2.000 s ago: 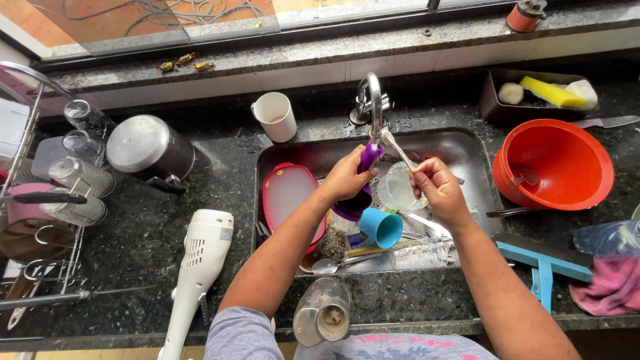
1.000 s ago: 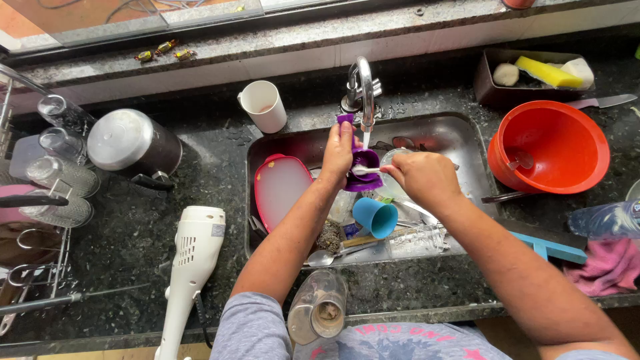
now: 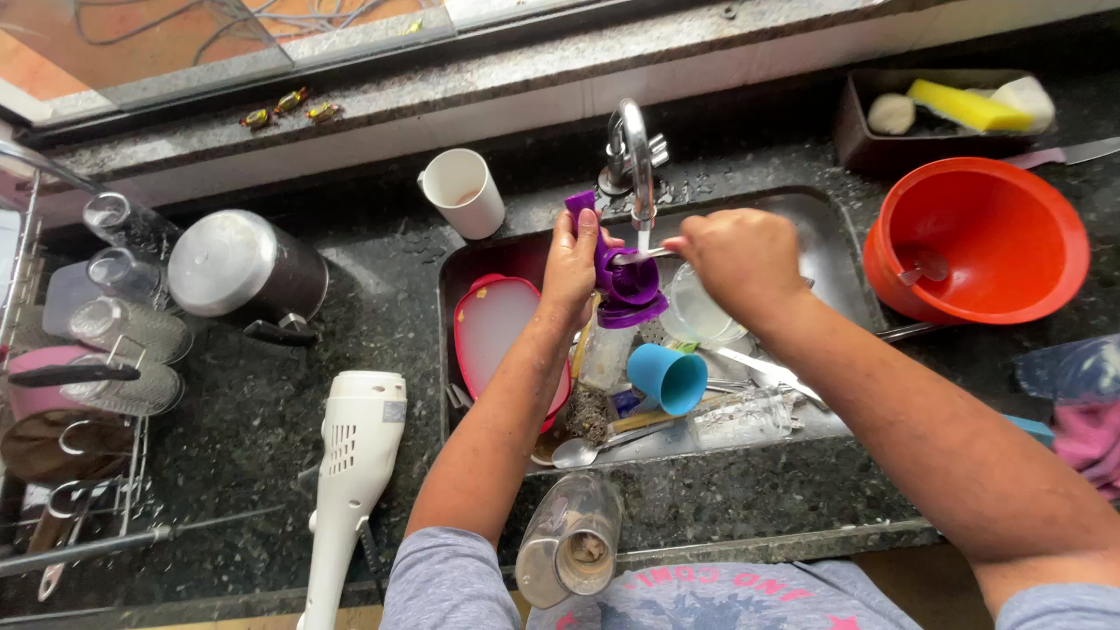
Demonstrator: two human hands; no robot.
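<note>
My left hand (image 3: 573, 267) grips a purple plastic scoop-like utensil (image 3: 632, 278) by its handle, over the sink. Water runs from the chrome faucet (image 3: 641, 166) beside it. My right hand (image 3: 744, 258) is closed on the handle of a light-coloured utensil, probably a spoon (image 3: 646, 255), whose far end touches the purple piece. Below lie a blue plastic cup (image 3: 667, 378), a clear round container (image 3: 700, 306), a metal spoon (image 3: 577, 452) and other cutlery. A red-rimmed container (image 3: 503, 337) leans at the sink's left side.
A white mug (image 3: 464, 194) stands behind the sink. To the left are a metal pot (image 3: 247, 265), a hand blender body (image 3: 357, 464) and a dish rack (image 3: 131, 472) with glasses. An orange bowl (image 3: 976, 241), a sponge box (image 3: 941, 144) and a knife (image 3: 1089, 151) are at right; a clear jar (image 3: 569, 540) is in front.
Two seconds ago the light-coloured utensil was upright beside the faucet; now it lies across the purple piece. My right hand has moved over to the purple piece, with its back turned up.
</note>
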